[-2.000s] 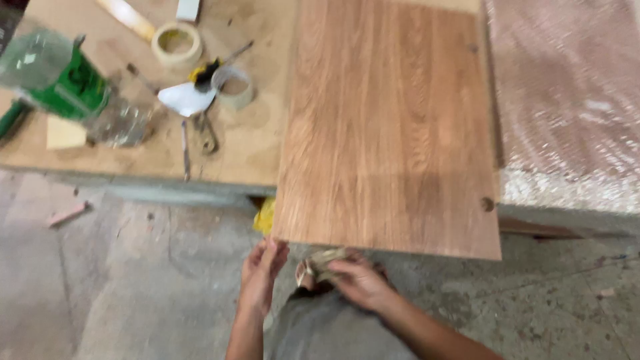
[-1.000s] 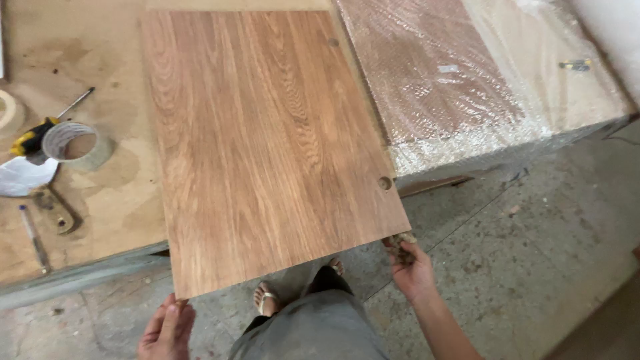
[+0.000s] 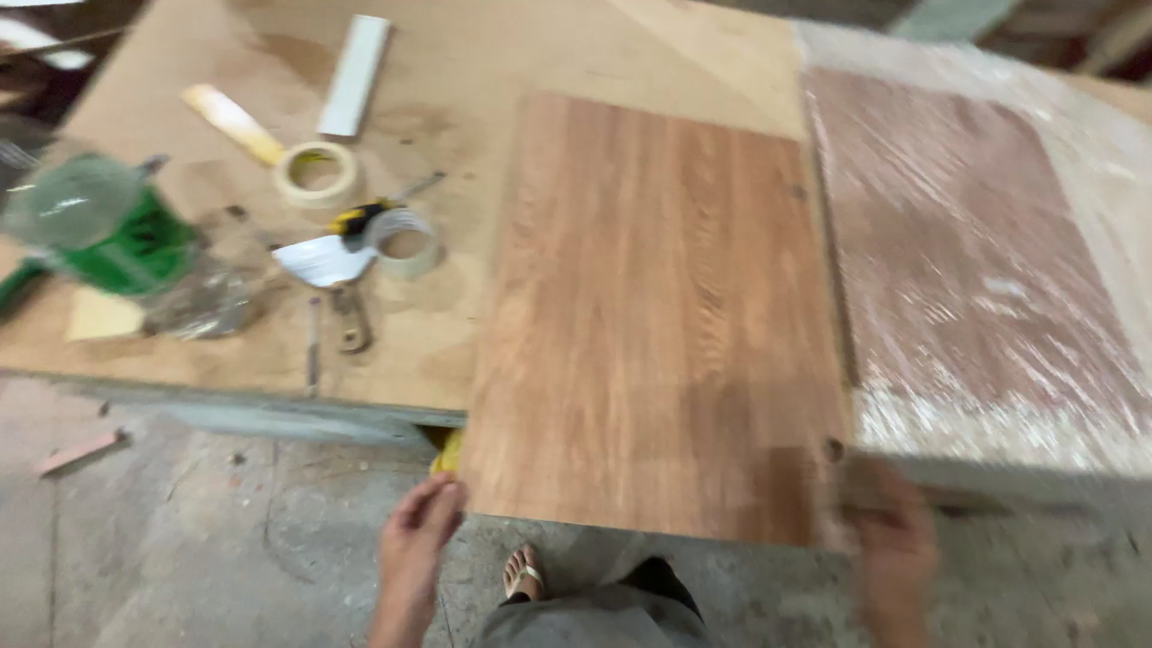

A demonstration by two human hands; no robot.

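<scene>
A wood-grain panel lies on the workbench, its near end jutting past the bench edge. My left hand has its thumb and fingers at the panel's near left corner, gripping it. My right hand is blurred at the near right corner; whether it grips the panel or a cloth cannot be told. Near that corner the panel has a round hole. To the panel's right lies a brown board in clear plastic wrap.
Left on the bench are a masking tape roll, a clear tape roll, a screwdriver, a putty knife, a pen, a white strip and a cut plastic bottle. A stick lies on the floor.
The view has swung left, bringing the bottle and masking tape back into sight. My left hand stays at the panel's near left corner; my right hand remains near the right one.
</scene>
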